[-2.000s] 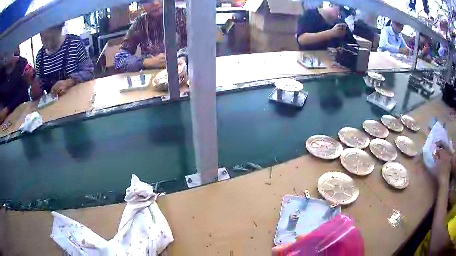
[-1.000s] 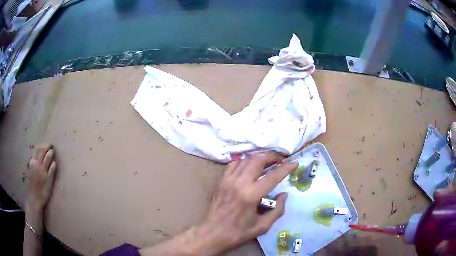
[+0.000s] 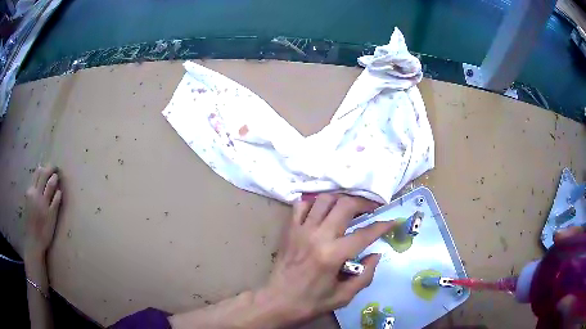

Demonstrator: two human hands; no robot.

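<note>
A pale square plate [image 3: 411, 257] with a low rim lies at the lower right of centre. Its short posts stand upright, with yellow-green glue around the feet of several. My left hand [image 3: 321, 247] lies over the plate's left side and holds it, thumb and forefinger on either side of one post. A magenta squeeze bottle [image 3: 562, 283] is at the right edge, its thin red nozzle tip touching or just over the top of the right post [image 3: 444, 281]. My right hand [image 3: 568, 235] is mostly cut off by the edge; a few fingers show on the bottle.
A white rag [image 3: 360, 141] with reddish spots lies behind the plate and touches my left hand. Another plate [image 3: 565, 202] is at the right edge. Another person's hand [image 3: 44, 209] rests on the bench at far left. The green belt [image 3: 289, 26] and a metal upright [image 3: 517, 48] are behind.
The nozzle tip has moved from the plate's right corner to the right post's top. My left hand stays on the plate. Since the first frame, the view has swung down and left.
</note>
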